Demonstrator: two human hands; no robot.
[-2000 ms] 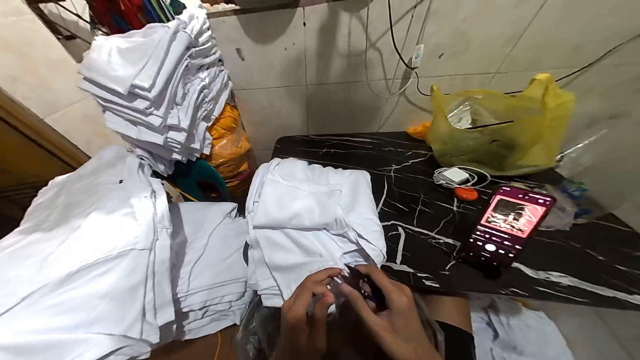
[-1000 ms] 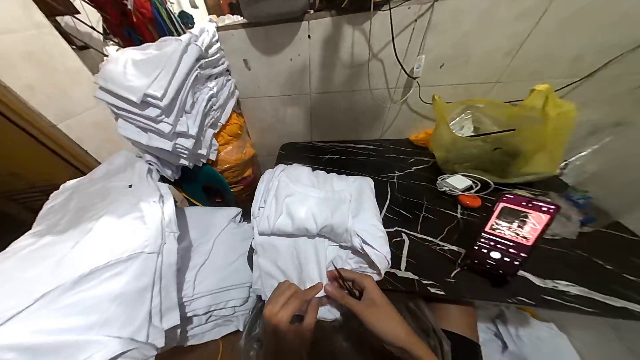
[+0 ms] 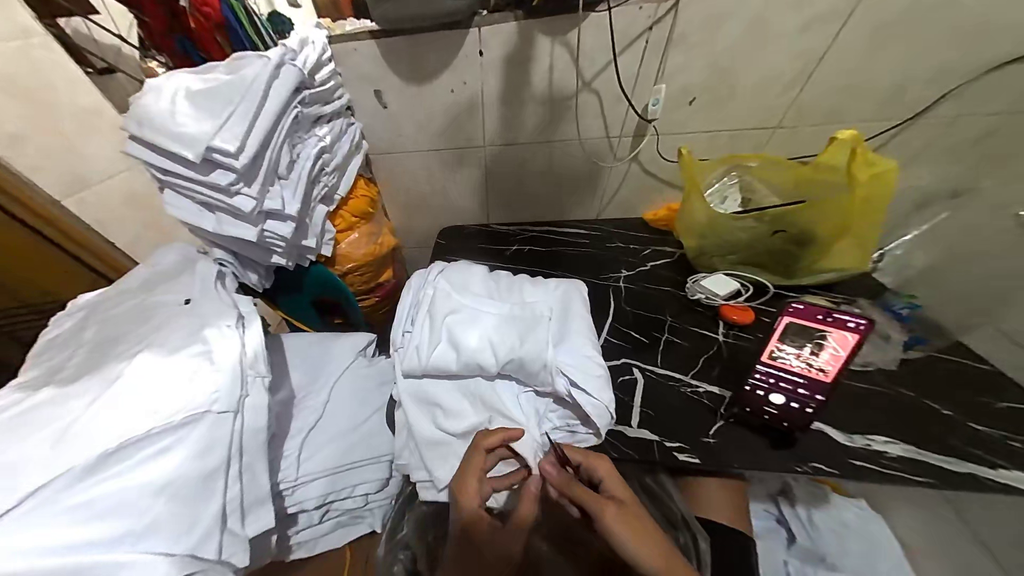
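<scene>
A folded stack of white garments [image 3: 480, 344] lies at the table's near left corner. At its front edge my left hand [image 3: 496, 488] pinches a bit of the white fabric between thumb and fingers. Close beside it on the right, my right hand [image 3: 596, 492] holds a small dark pointed tool [image 3: 558, 452], perhaps thread snips; its tip points up and left over the cloth. The fingers of both hands nearly meet, and the rest of the tool is hidden in the right hand.
White garments [image 3: 120, 400] and a folded pile [image 3: 336, 432] lie to the left, with a tall white stack [image 3: 248, 144] behind. On the black marbled table [image 3: 672, 336] are a lit phone [image 3: 804, 364], a white charger [image 3: 718, 286], an orange object [image 3: 736, 314] and a yellow plastic bag [image 3: 788, 216].
Two seconds ago my hands were together at the stack's front edge, over a fold of cloth. The dark tool's tip now shows between them, pointing up and left.
</scene>
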